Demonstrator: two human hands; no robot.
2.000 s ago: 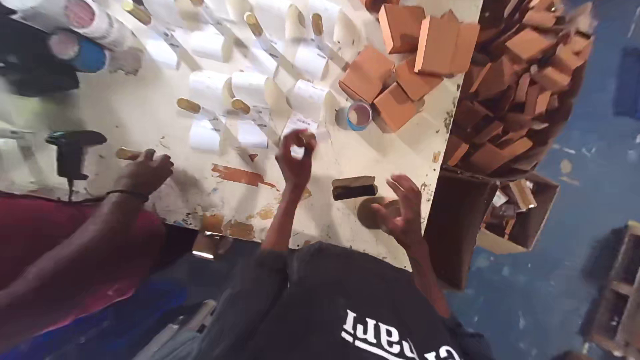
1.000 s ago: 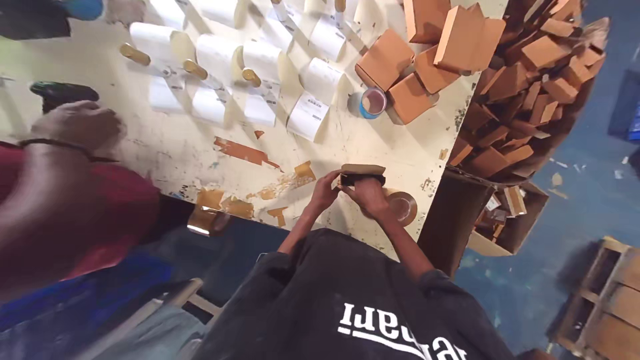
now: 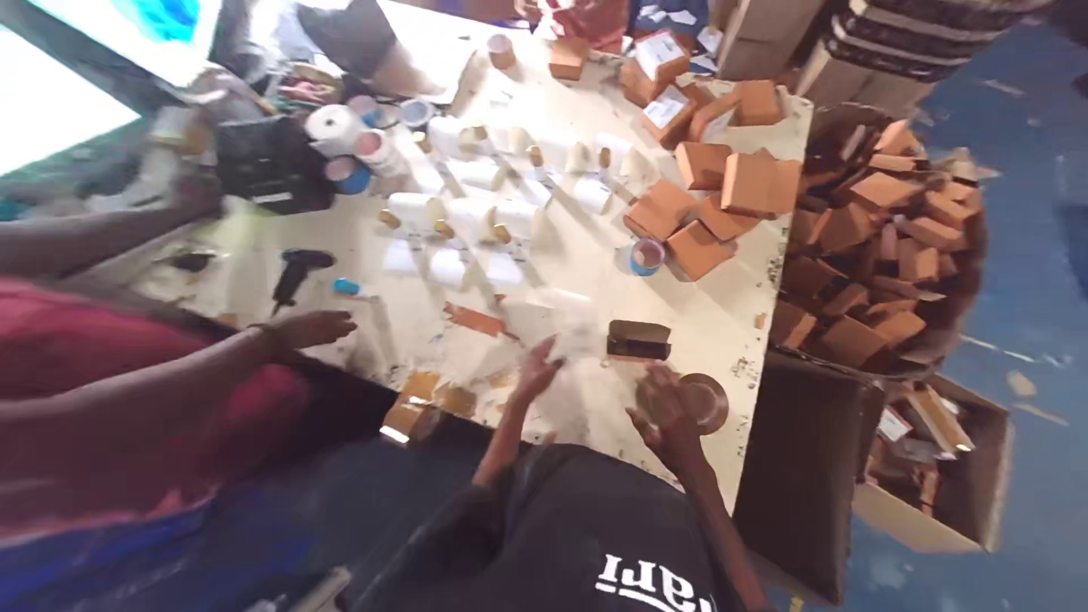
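Note:
My left hand [image 3: 537, 374] is over the table with fingers apart, beside a blurred, pale translucent patch. My right hand [image 3: 670, 410] is blurred beside a round brown disc-like thing [image 3: 707, 404]; another brownish round shape shows under its fingers, and whether it is gripped is unclear. Just above my right hand lies a small brown open box [image 3: 637, 340] with a dark inside. A blue-rimmed cup or roll [image 3: 647, 257] stands farther back, beside orange-brown boxes [image 3: 701, 251]. White curled sheets or sleeves [image 3: 449, 266] with tan pieces stand in rows at the middle.
A co-worker's hand [image 3: 314, 329] rests over the table at left, near a black handheld tool [image 3: 297, 272] and a small blue object [image 3: 346, 286]. Right of the table edge stand a large bin of orange-brown boxes [image 3: 884, 255] and an open cardboard carton [image 3: 990, 476]. Brown tape [image 3: 411, 416] hangs at the front edge.
My hands were together at the small box one second ago; now they are apart and the box lies on the table. The co-worker's hand has left the black tool. The view is wider.

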